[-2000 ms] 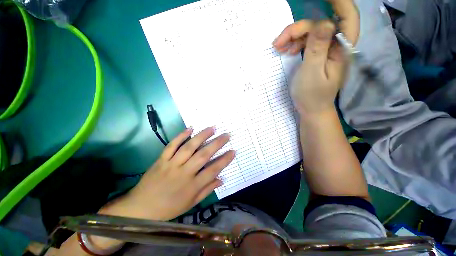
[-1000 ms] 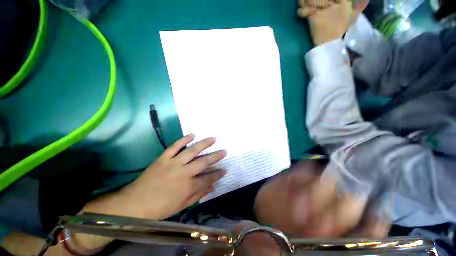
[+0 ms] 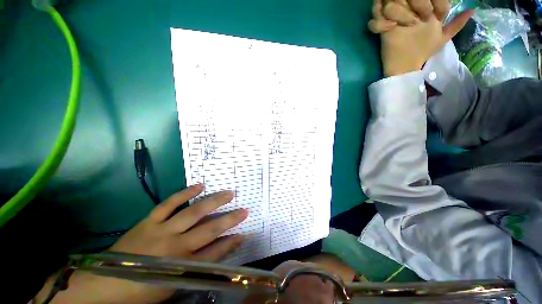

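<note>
A white record sheet (image 3: 255,142) with ruled columns and handwriting lies on the green bench. My left hand (image 3: 184,228) rests flat on its lower left part, fingers spread, holding nothing. At the bottom edge, a patch of skin (image 3: 330,266) below the sheet seems to be my right hand or forearm. It is mostly hidden by the glasses frame, so its grip cannot be told. A thin black lead (image 3: 141,163) with a dark straight plug lies left of the sheet and runs towards my left hand.
A thick bright green cable (image 3: 70,113) curves down the left side. At right, a person in grey sleeves (image 3: 395,130) leans on the bench with clasped hands (image 3: 410,29). Behind them lies a clear bag with green cable (image 3: 484,50). Glasses frame crosses the bottom.
My right hand has left the sheet's upper right and dropped to the bottom edge. The sheet has turned slightly. The other person's hands are now clasped at the upper right.
</note>
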